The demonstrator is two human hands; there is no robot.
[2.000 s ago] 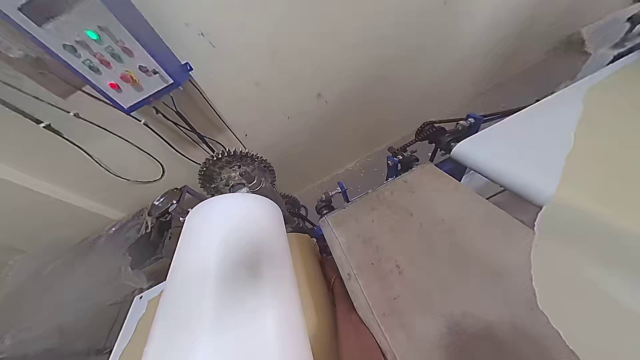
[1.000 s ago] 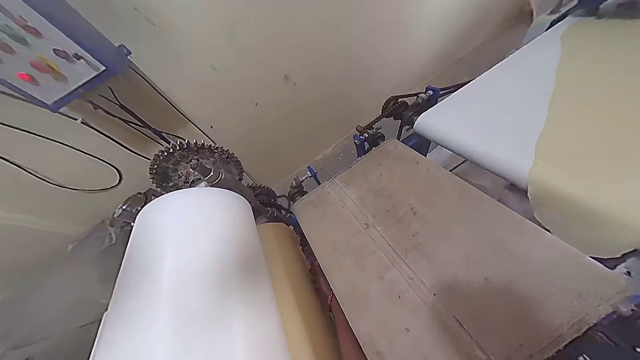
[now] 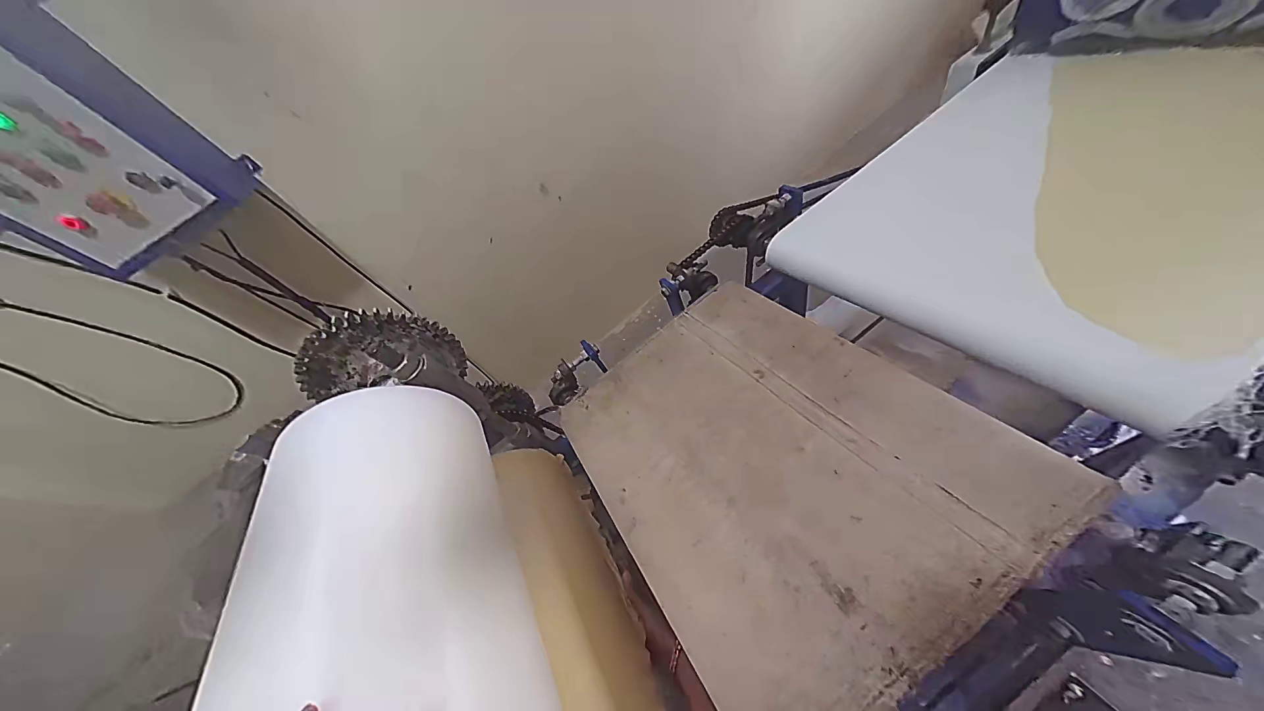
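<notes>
A large white roll [image 3: 385,553] fills the lower left, and a yellowish roll [image 3: 573,583] lies along its right side. At the bottom edge, a fingertip of what seems to be my left hand [image 3: 311,707] shows against the white roll; the rest of that hand is out of view. My right hand [image 3: 652,620], dark and partly hidden, reaches into the narrow gap between the yellowish roll and a worn flat board [image 3: 790,494]. A thread is around its wrist. Whether its fingers hold anything cannot be seen.
A toothed metal wheel [image 3: 380,355] stands at the white roll's far end. A control box [image 3: 109,188] with lit buttons is at upper left, with hanging cables. Chain and sprocket parts [image 3: 731,229] run beyond the board. White sheeting [image 3: 918,237] with a yellowish layer spans the upper right.
The view has shifted, bringing more of the board and the sheeting into sight. A fingertip now shows at the bottom edge by the white roll. The right hand stays in the gap beside the yellowish roll.
</notes>
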